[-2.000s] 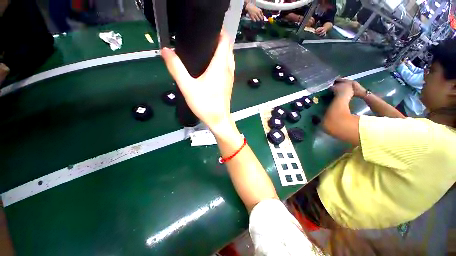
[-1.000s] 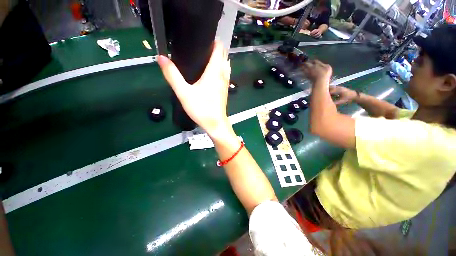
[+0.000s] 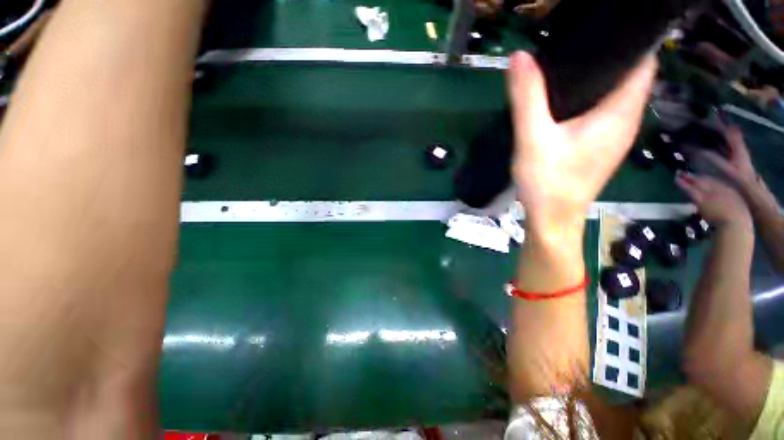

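My right hand [image 3: 572,159] is around a long, thick black cylinder [image 3: 593,43], thumb on one side and fingers on the other. The cylinder slants down to the left, and its lower end is just above a crumpled white paper [image 3: 478,232] on the bench rail. My left forearm [image 3: 94,215] fills the left side, very close and blurred; the left hand is out of the picture. One round black disc [image 3: 439,154] with a white square lies left of the cylinder. Another disc [image 3: 196,163] lies beside my left forearm.
A perforated cream strip [image 3: 621,348] lies at the right, with several black discs [image 3: 621,281] on and beside it. A neighbour's blurred hands [image 3: 722,193] are over the bench at the right. White rails [image 3: 327,210] cross the green bench. A crumpled tissue [image 3: 373,23] lies at the back.
The view has turned left. My left forearm has come in at the left. The cylinder now slants more, still in my right hand. The neighbour's hands remain over the discs.
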